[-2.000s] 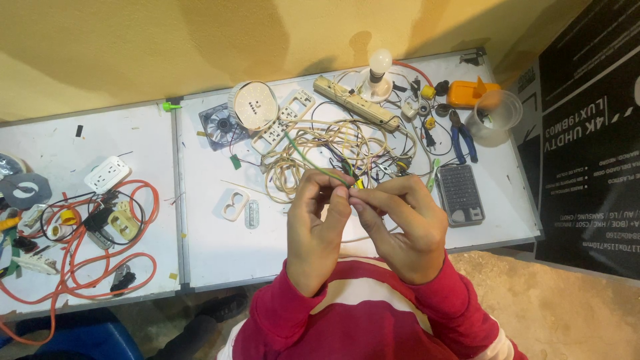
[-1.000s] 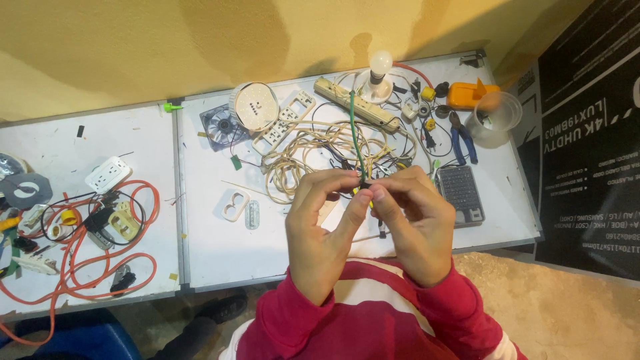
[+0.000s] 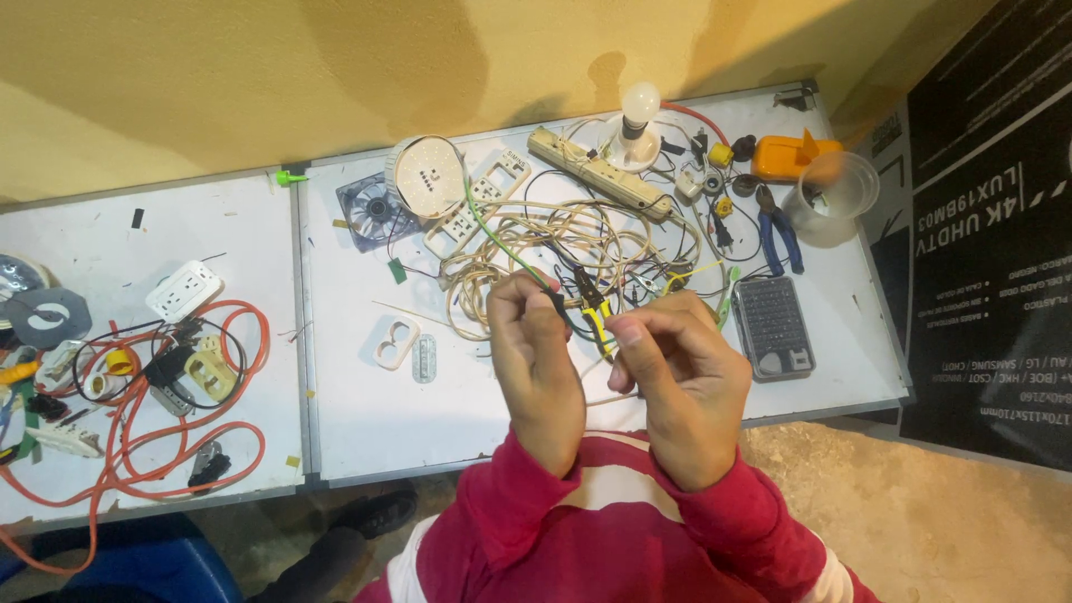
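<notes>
My left hand (image 3: 540,360) pinches a green insulated wire (image 3: 501,243) between thumb and fingers; a dark section, perhaps tape, shows at the pinch. The wire rises from there toward the round LED lamp panel (image 3: 425,177), and a short part runs right to my right hand (image 3: 674,368). That hand's thumb and forefinger are pressed together near its end; whether they grip it is hidden. Just beyond my fingers lie yellow-and-black wire strippers (image 3: 593,293), beside a tangle of beige cable (image 3: 494,260).
A beige power strip (image 3: 599,174), a bulb in a white socket (image 3: 641,109), blue-handled pliers (image 3: 779,230), a clear plastic cup (image 3: 833,193) and a screwdriver-bit case (image 3: 772,327) lie beyond and right. A PC fan (image 3: 373,209) and an orange cord (image 3: 180,427) are leftward.
My hands were close together over the wire; now they are apart, with the right one farther right. The green wire's upper part, upright a second ago, now leans left.
</notes>
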